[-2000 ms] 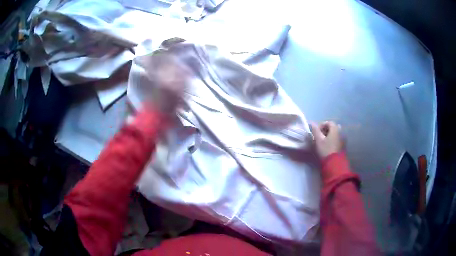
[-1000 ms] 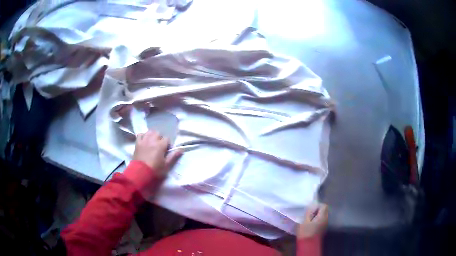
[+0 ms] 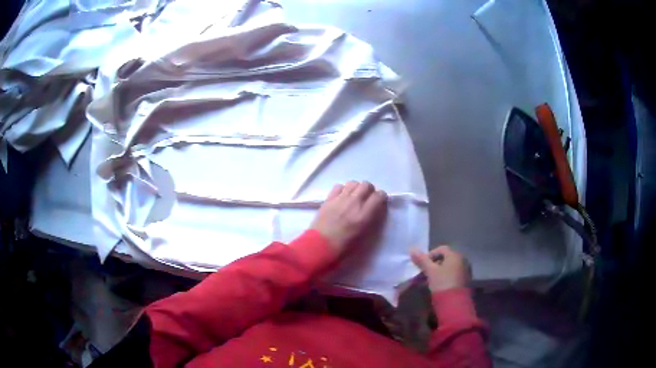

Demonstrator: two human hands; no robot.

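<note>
A pale, partly sewn garment body (image 3: 237, 169) lies spread over the pressing table, with raised seams running lengthwise. An armhole opening shows near its left end, and folds bunch at the top. My left hand (image 3: 350, 213) rests on the cloth right of centre, fingers bent and lying along a seam. My right hand (image 3: 440, 266) is at the garment's lower right corner, thumb and fingers closed at the cloth edge. The steam iron (image 3: 529, 162) stands at the right with its dark pointed plate and orange-brown handle showing; neither hand touches it.
More crumpled pale cloth (image 3: 43, 93) is heaped at the upper left. A small white strip (image 3: 484, 8) lies at the upper right of the table (image 3: 467, 144). A braided hose (image 3: 586, 248) trails from the iron. Scraps show below the table at lower left.
The garment has been spread flatter, its lengthwise seams straighter. My left hand has moved right from the armhole to the lower right part of the cloth. My right hand remains at the edge. The view has shifted.
</note>
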